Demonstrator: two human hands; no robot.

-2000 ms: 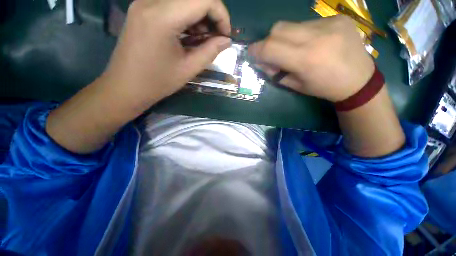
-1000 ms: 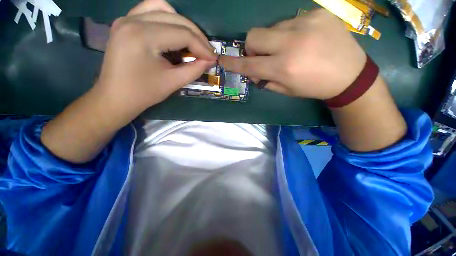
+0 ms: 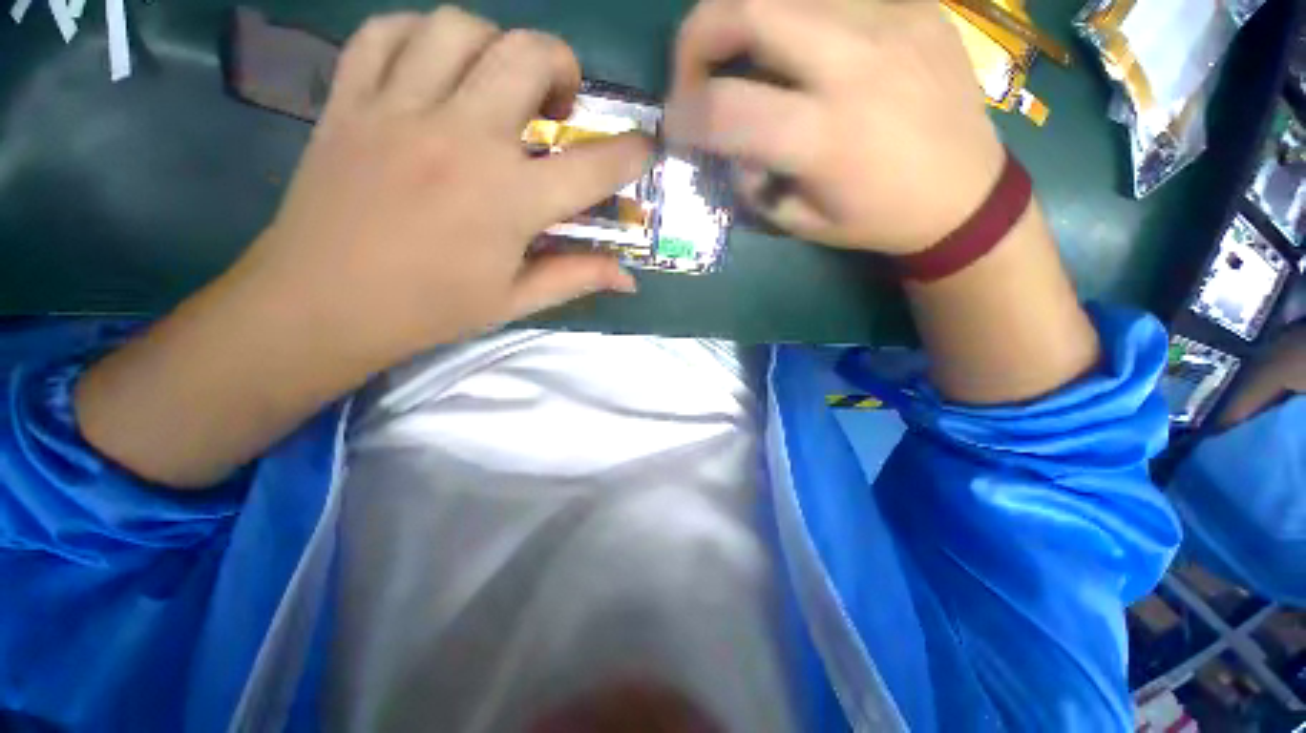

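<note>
An open phone body [image 3: 692,215] with a bright silvery middle and a small green patch at its right end lies on the bench. An orange-yellow flex cable [image 3: 625,211] shows inside it. My left hand [image 3: 430,179] lies over its left part, index fingertip on the board area and thumb along the near edge, holding it. My right hand [image 3: 845,122] is at the phone's right end, its fingers curled and blurred. A dark tool [image 3: 778,186] shows small between them; its tip is hidden.
A dark strip [image 3: 279,65] lies left of the phone. White backing strips [image 3: 118,36] are at the upper left. Orange flex cables [image 3: 995,43] and a clear plastic bag [image 3: 1153,72] lie at upper right. A rack of open phones [image 3: 1239,279] and another person's blue sleeve [image 3: 1253,480] are far right.
My left hand has opened from its fingertip pinch and now spreads over the phone, its thumb at the near edge. My right fingers have drawn back from the flex cable area to the phone's right end.
</note>
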